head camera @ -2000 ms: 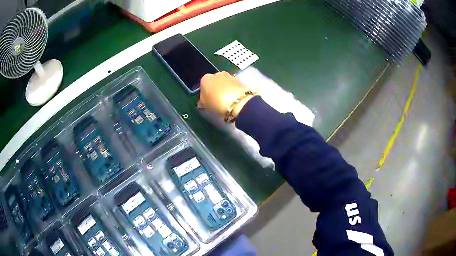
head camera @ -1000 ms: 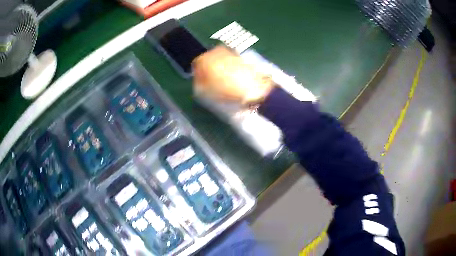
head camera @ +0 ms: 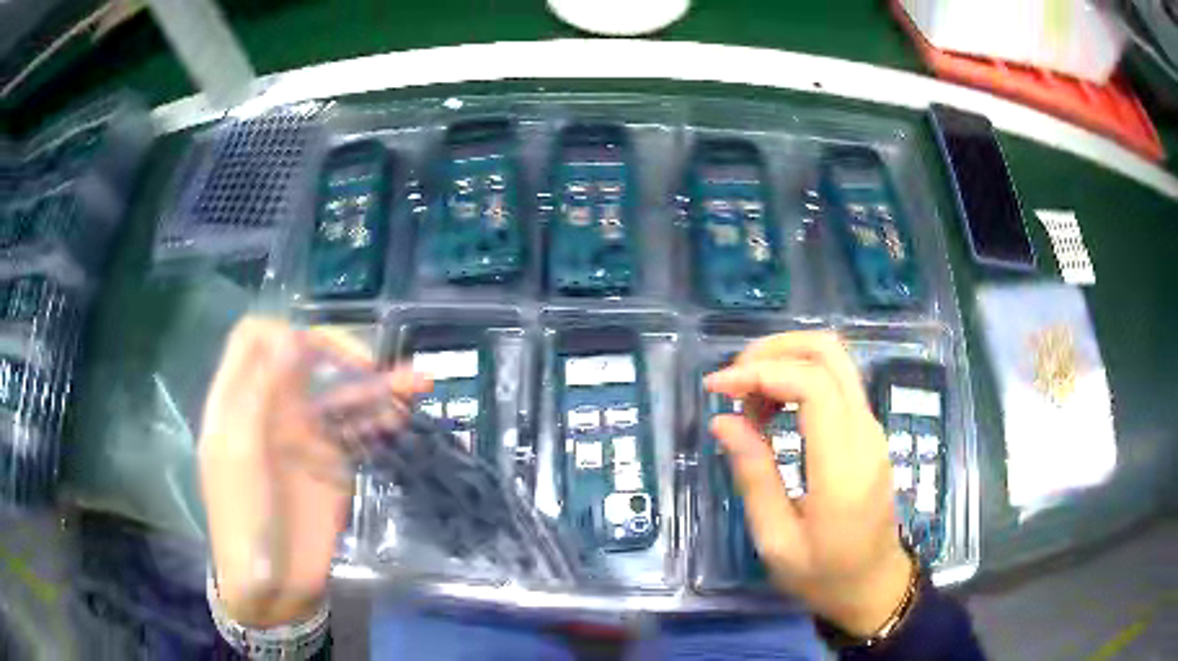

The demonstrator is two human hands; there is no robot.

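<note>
Teal phone housings, one [head camera: 605, 439] at front centre, lie in two rows of pockets in the large clear blister tray [head camera: 517, 313]. My left hand [head camera: 278, 458] is blurred at the tray's left front. It holds a limp clear carrier film [head camera: 472, 497] with dark marks, which hangs slanting over the front pockets. My right hand [head camera: 827, 484] is over the front row at right, thumb and forefinger curved and apart. No part shows between them; a tiny one on a fingertip is too small to tell. It partly hides a housing with a pale label.
A dark dot-grid sheet [head camera: 258, 168] lies at the tray's back left. Filled stacked trays [head camera: 36, 323] stand at far left. At right are a smartphone [head camera: 984, 187], a dotted white card [head camera: 1067, 245] and a whitish sheet [head camera: 1053, 452] with small gold bits [head camera: 1057, 362]. A red-orange bin [head camera: 1053, 91] is behind.
The view has swung left to centre the tray. My right hand has left the whitish sheet by the smartphone and is over the tray. My left hand has come into view with the film.
</note>
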